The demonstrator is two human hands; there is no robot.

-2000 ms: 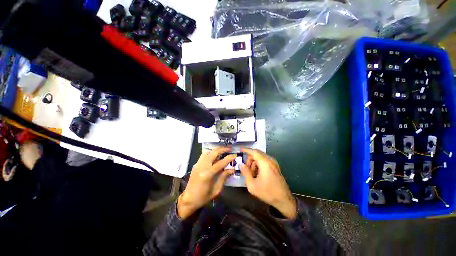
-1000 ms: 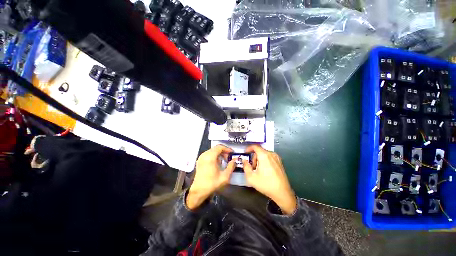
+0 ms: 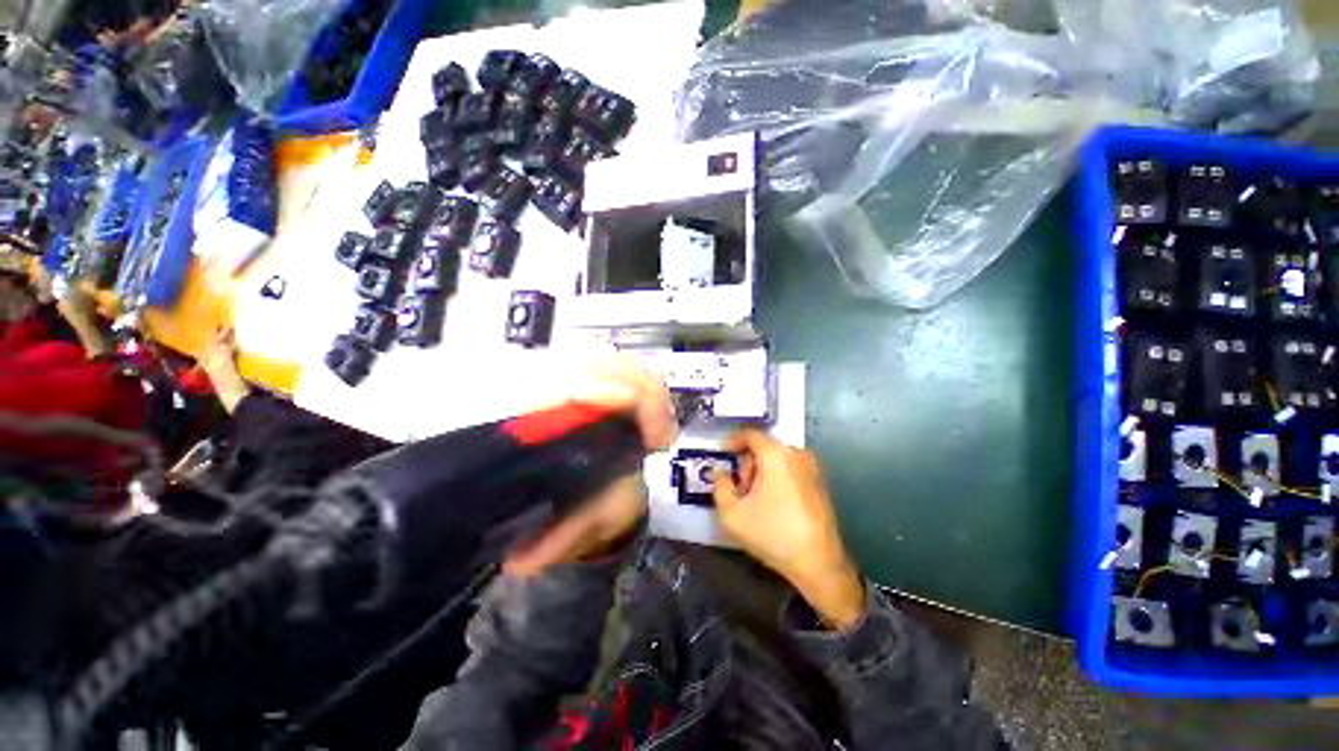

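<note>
A small black housing with a silver-white module (image 3: 702,475) lies on the white pad (image 3: 683,519) in front of the white screw feeder (image 3: 668,172). My right hand (image 3: 774,503) holds the unit's right side with the fingertips. My left hand (image 3: 634,411) is wrapped around the front part of the electric screwdriver (image 3: 441,492), near its red band. The screwdriver lies tilted low across the view from the lower left, slightly blurred. It covers part of my left hand and wrist. Its tip cannot be made out.
Finished black units stand loosely on the white board (image 3: 326,206) at the left. A blue tray (image 3: 1094,440) at the right holds rows of black housings and silver modules with wires. Crumpled clear bags (image 3: 911,191) lie behind. Another person's hand (image 3: 223,367) shows at the far left.
My left hand has left the unit and taken hold of the screwdriver, which has come down from the upper left. My right hand stays at the unit. More of the white board shows.
</note>
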